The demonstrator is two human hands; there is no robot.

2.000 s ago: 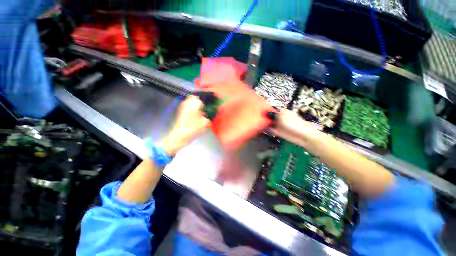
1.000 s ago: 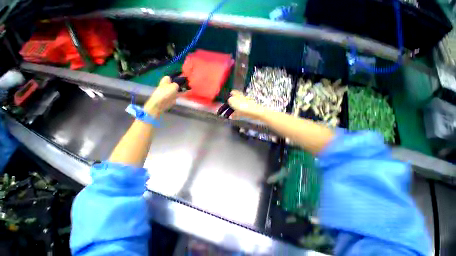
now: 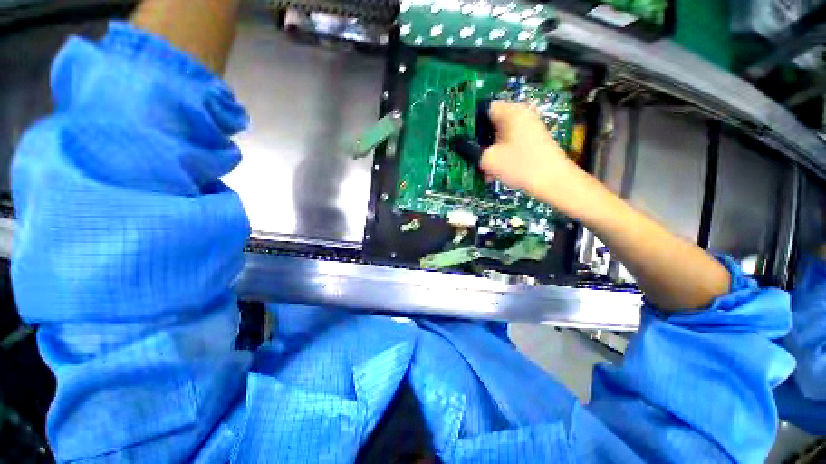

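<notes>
A green circuit board, dotted with parts, lies in a black carrier fixture in front of me. Pale green levers sit at the fixture's left and front edges. My right hand is over the middle of the board, with black finger cots on its fingertips. The fingertips point left and down at the board; whether they touch it or pinch something small is hidden. My left hand is cut off by the top edge; only its forearm and blue sleeve show at the upper left.
A green panel with rows of pale spots is at the fixture's far edge. A silver conveyor rail runs along the near side, before my blue smock. Shiny metal plates lie left of the fixture. A blue sleeve edge shows at far right.
The view has swung down onto the board. The red sheet, held in both hands and then lying on the shelf, is out of view. My right hand has moved over the board; my left hand has left view.
</notes>
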